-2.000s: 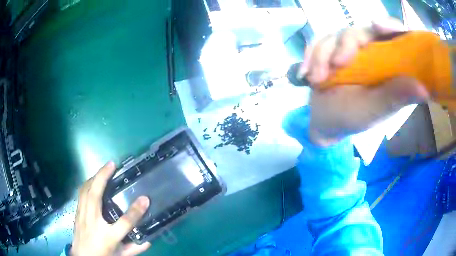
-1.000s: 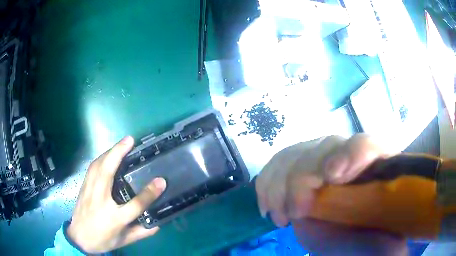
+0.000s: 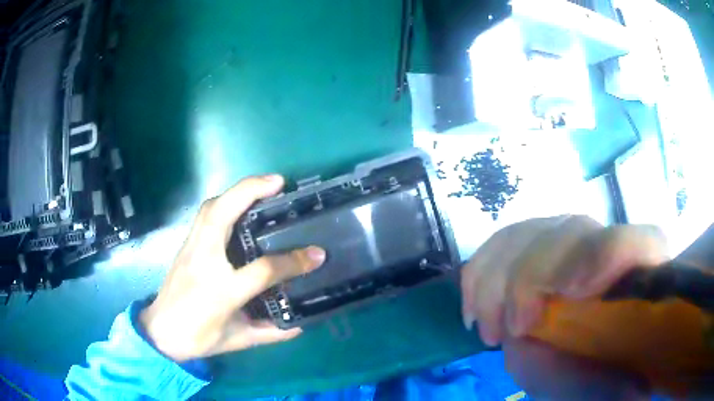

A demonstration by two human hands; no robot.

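Observation:
A black rectangular display housing [image 3: 368, 282] lies tilted on the green mat, with a smooth dark grey panel [image 3: 344, 239] inside it that glares white. My left hand [image 3: 227, 270] grips the housing's left end, thumb on the panel and fingers around the edge. My right hand [image 3: 548, 274] is closed around an orange electric screwdriver [image 3: 626, 337] with a black grip, just right of the housing and slightly blurred. The screwdriver's nose and bit are hidden by my fingers, so I cannot tell whether the bit touches the housing.
Small black screws [image 3: 489, 180] lie in a loose pile on white paper [image 3: 548, 168]. A white screw feeder [image 3: 532, 82] stands beyond, overexposed. Stacked black housings [image 3: 78, 157] stand at the left. A long dark rod [image 3: 405, 47] lies left of the feeder.
The screwdriver in my right hand has come from near the feeder down to the housing's right side. The view has shifted, so the mat and stacks appear further right. My left hand keeps its hold.

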